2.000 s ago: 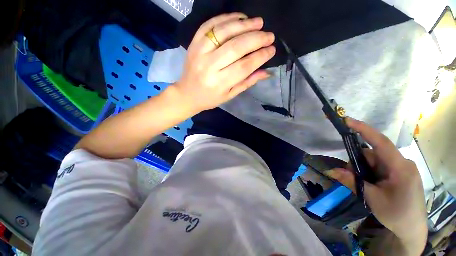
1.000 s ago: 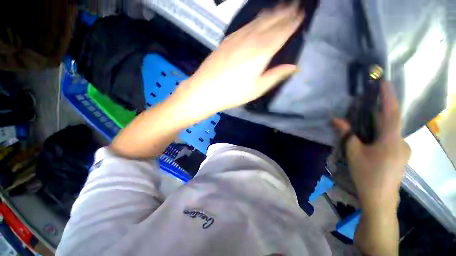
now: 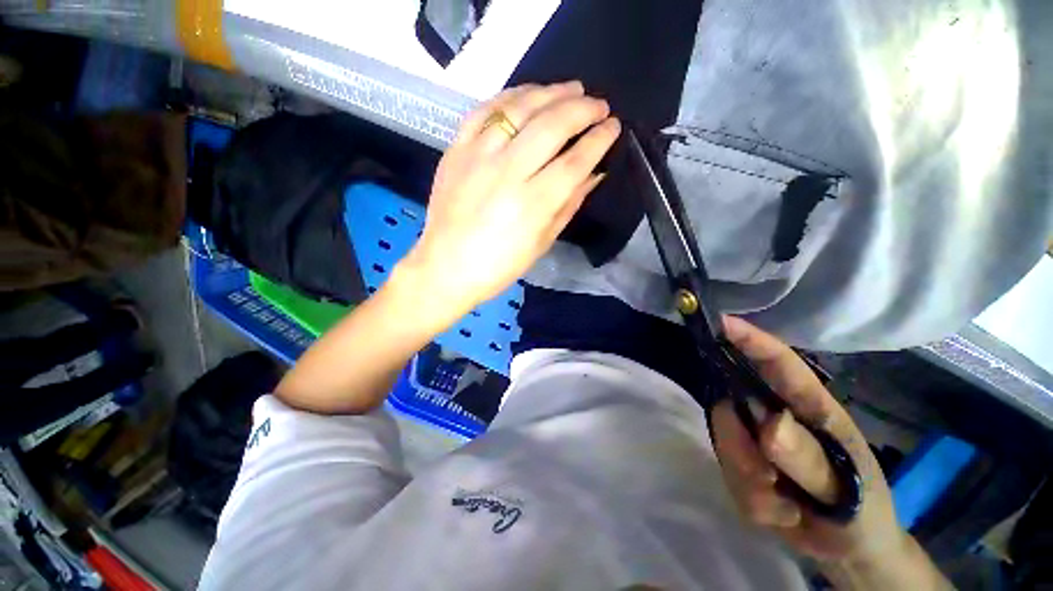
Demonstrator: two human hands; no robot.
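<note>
Black shears [image 3: 686, 298] with a brass pivot point up and left. My right hand [image 3: 797, 444] is in their handle loops; the blades look closed or nearly so. A black garment panel [image 3: 624, 58] with pale grey backing [image 3: 797, 87] lies over the table edge and my lap. My left hand [image 3: 514, 191], with a ring, has its fingers on the black cloth beside the blade tips, seeming to hold it; the fingertips partly hide the cloth. Stitch lines and a small dark strip [image 3: 799, 214] show on the grey side, right of the blades.
The table's silver-grey edge [image 3: 346, 92] has a ruler scale and orange tape [image 3: 206, 29]. A black-and-grey cut piece [image 3: 448, 25] lies on the table. Left of my lap are a blue perforated board [image 3: 375, 231], dark cloth [image 3: 277, 202], and a blue basket [image 3: 248, 318] with a green one [image 3: 303, 309].
The panel has been turned and shifted, so the stitch lines now lie right of the blades. The shears have moved left, tips beside my left fingers. The view has swung, showing more table edge.
</note>
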